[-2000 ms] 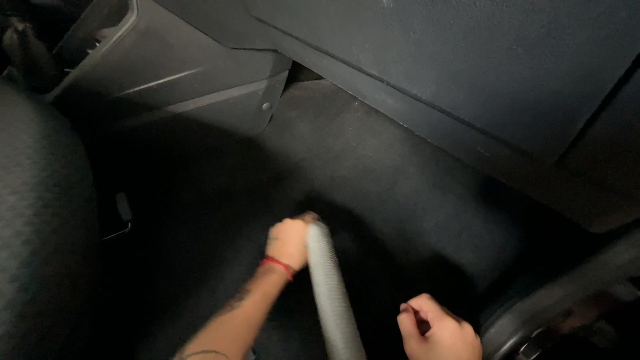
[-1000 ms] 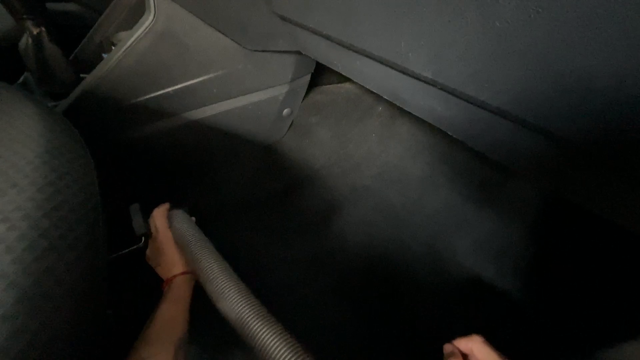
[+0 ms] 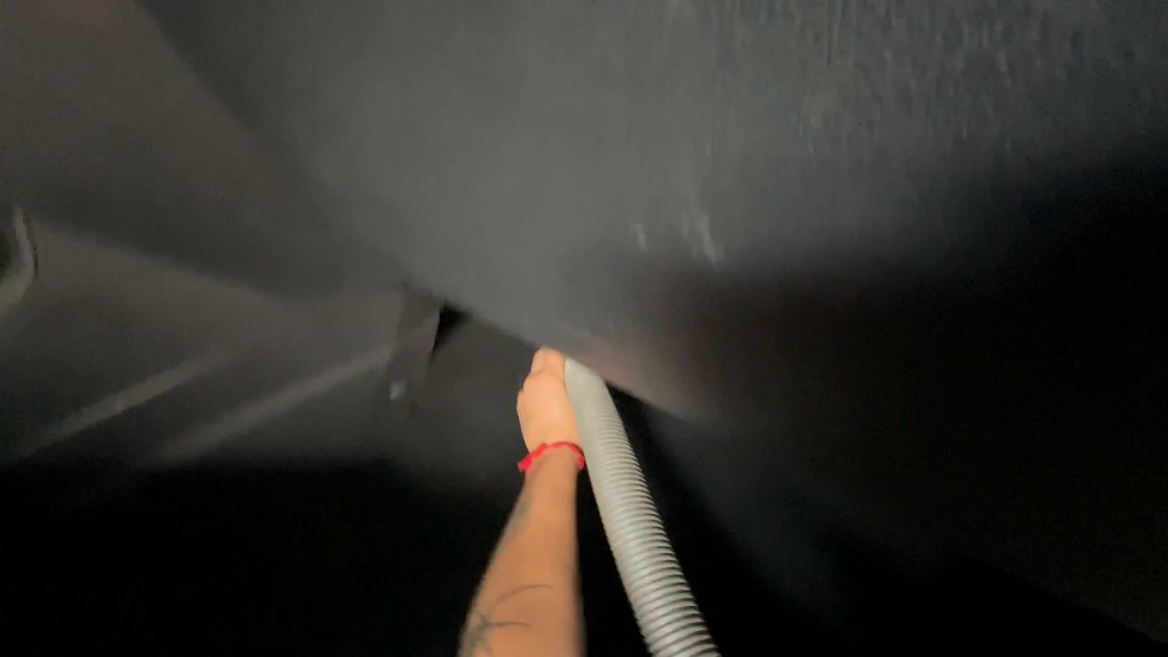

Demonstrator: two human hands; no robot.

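My left hand [image 3: 549,401], with a red string bracelet [image 3: 551,453] at the wrist, is closed around the far end of a grey corrugated vacuum hose [image 3: 634,511]. Its fingers are mostly hidden behind the hand and the hose. The hose end reaches under the lower edge of the dark dashboard panel [image 3: 511,182], so its tip cannot be seen. From there the hose runs down and out of the bottom of the view. My right hand is out of view.
A grey plastic side panel of the centre console [image 3: 301,392] with a screw [image 3: 397,391] stands at the left. The dashboard's lower edge hangs low over the hand. Dark floor carpet [image 3: 474,392] shows beneath it; the lower and right parts are in deep shadow.
My left hand has carried the hose end from beside the seat, at the left, to under the dashboard. My right hand has left the view. The view has shifted closer to the dashboard.
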